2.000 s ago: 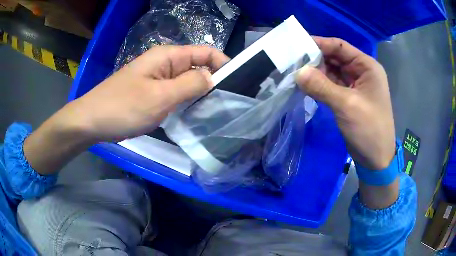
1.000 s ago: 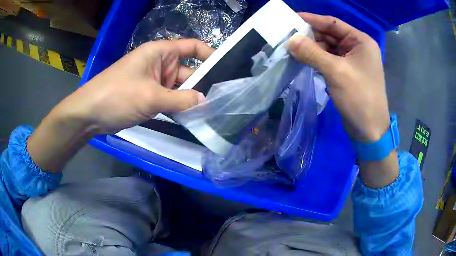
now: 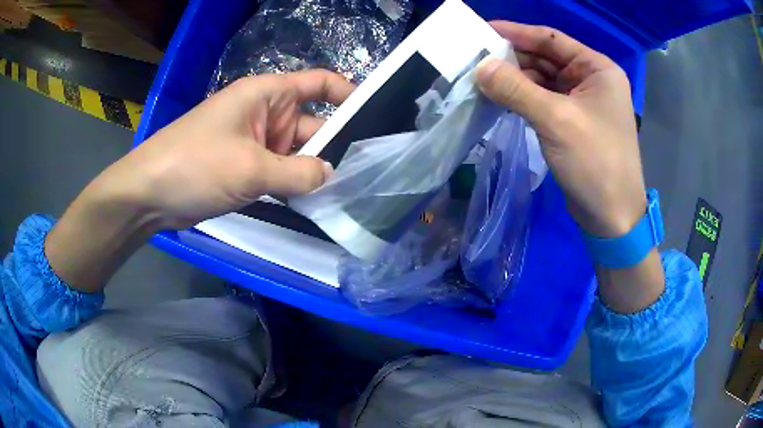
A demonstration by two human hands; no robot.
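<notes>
A white-bordered dark panel [image 3: 378, 102] is held tilted above the blue tote [image 3: 577, 322]. A frosted bag [image 3: 381, 171] covers its lower right part; the upper left part is bare. My left hand [image 3: 209, 150] grips the panel's left edge and the bag's edge between thumb and fingers. My right hand [image 3: 577, 125] pinches the panel's right corner with the bag; its fingers are partly hidden behind. Clear plastic bags [image 3: 494, 226] lie in the tote below and right of the panel.
A crinkled clear bag with dark contents [image 3: 293, 42] lies at the tote's back left. Another white-bordered dark panel [image 3: 276, 247] lies at the near left. Yellow-black tape [image 3: 75, 92] marks the floor at left. A cardboard box [image 3: 747, 368] stands at the lower right edge.
The panel has moved left and up with both hands, and more of its dark centre shows outside the bag. The left thumb has shifted down along the panel's edge.
</notes>
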